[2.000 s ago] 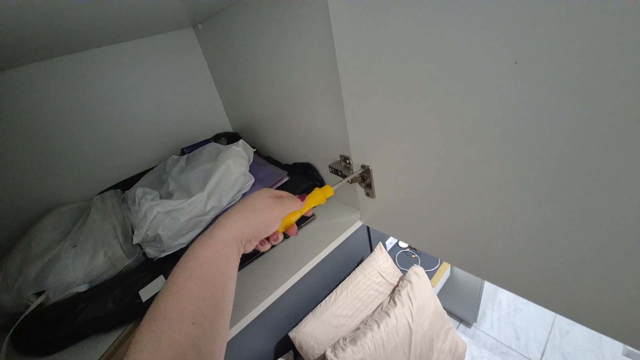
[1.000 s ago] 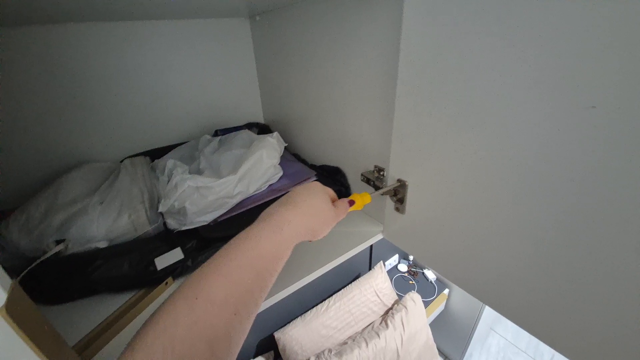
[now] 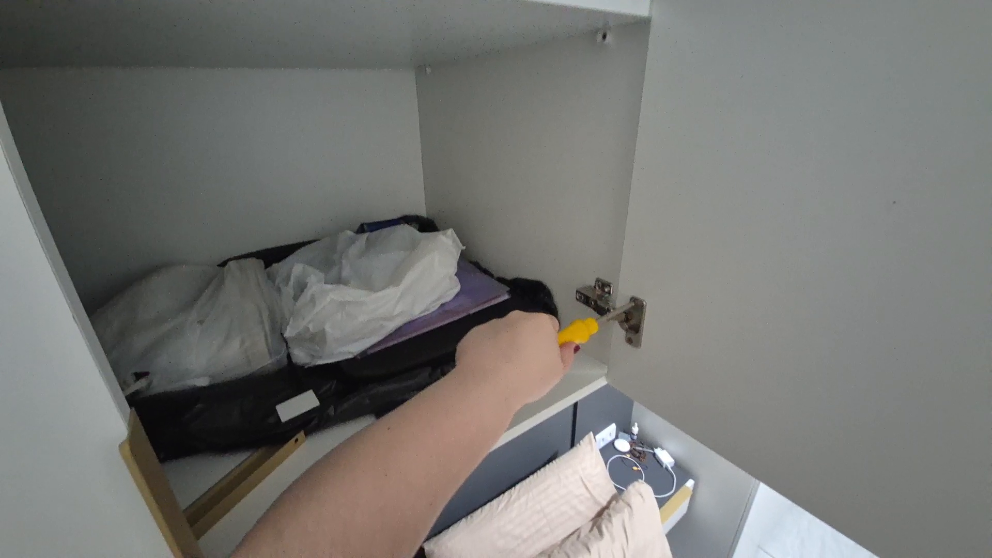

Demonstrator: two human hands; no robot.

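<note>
My left hand (image 3: 515,353) is closed around the yellow handle of a screwdriver (image 3: 580,332), its back turned upward and one dark red nail showing beside the handle. The metal shaft points up and right, with its tip at the metal hinge plate (image 3: 635,322) on the inner face of the grey cabinet door (image 3: 790,256). Just left of the plate, the hinge's mounting part (image 3: 595,296) sits on the cabinet's side panel (image 3: 527,163). Whether the tip sits in a screw cannot be told. My right hand is out of view.
White plastic bags (image 3: 372,294), a purple flat item (image 3: 449,306) and black bags (image 3: 217,415) lie inside the cabinet. A tan strip (image 3: 248,484) rests at the shelf's front left. Below are beige pillows (image 3: 542,504) and a small surface with a white cable (image 3: 647,492).
The view has shifted, showing more of the cabinet's left side. My left hand has turned on the handle: several curled fingertips showed two seconds ago, now mostly its back does.
</note>
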